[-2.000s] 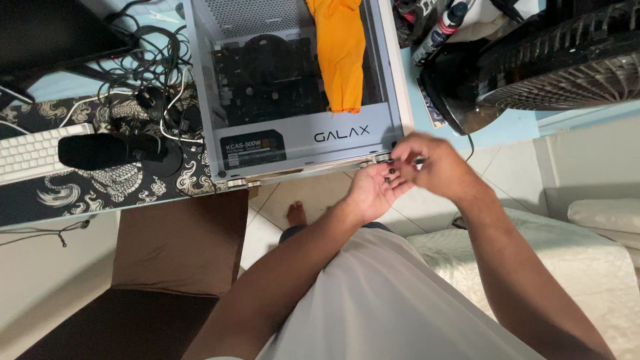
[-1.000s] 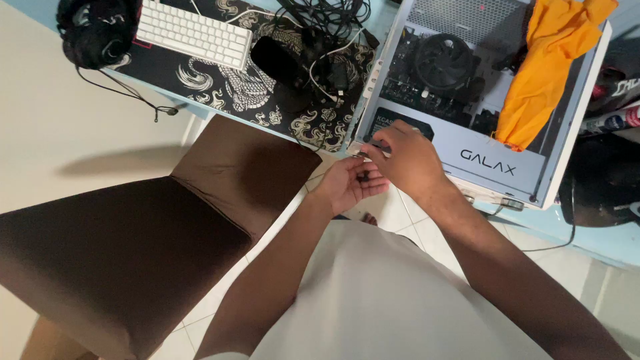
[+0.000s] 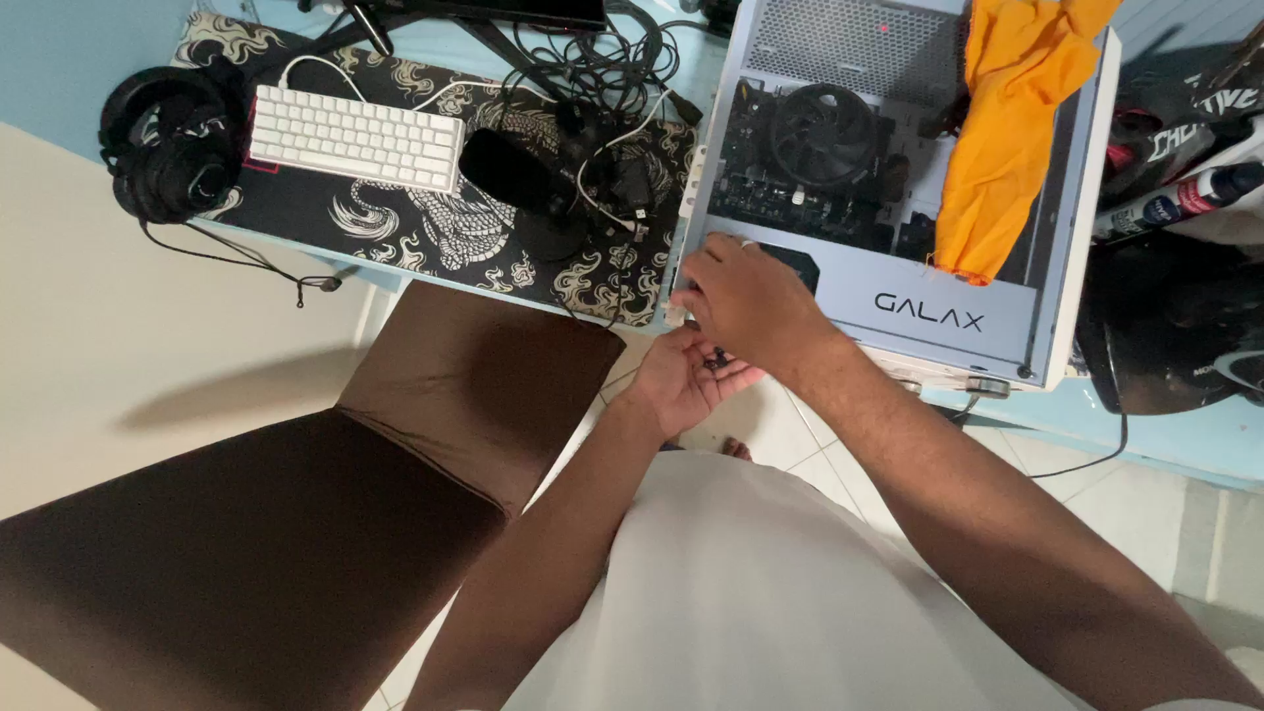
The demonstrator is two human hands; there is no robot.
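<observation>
A white computer case (image 3: 1076, 286) lies on its side at the desk's front edge, its glass panel (image 3: 889, 222) facing up over a fan and circuit board. An orange cloth (image 3: 1012, 148) is draped over the panel. Palm up below the case's near left corner, my left hand (image 3: 686, 380) carries a few small dark screws (image 3: 715, 359) on its fingers. My right hand (image 3: 755, 301) is bent over that corner, just above the left hand. Its fingertips meet at the case's edge; whether something small is between them is hidden.
A brown chair (image 3: 247, 553) stands at the left. On the desk are a white keyboard (image 3: 355, 136), black headphones (image 3: 173, 143), a dark microphone (image 3: 509, 168) and tangled cables (image 3: 592, 54). A black fan (image 3: 1175, 336) and a spray can (image 3: 1180, 202) are at the right.
Both hands have moved from the case's near right corner to its near left corner. The view has swung left, bringing the headphones and more of the chair in.
</observation>
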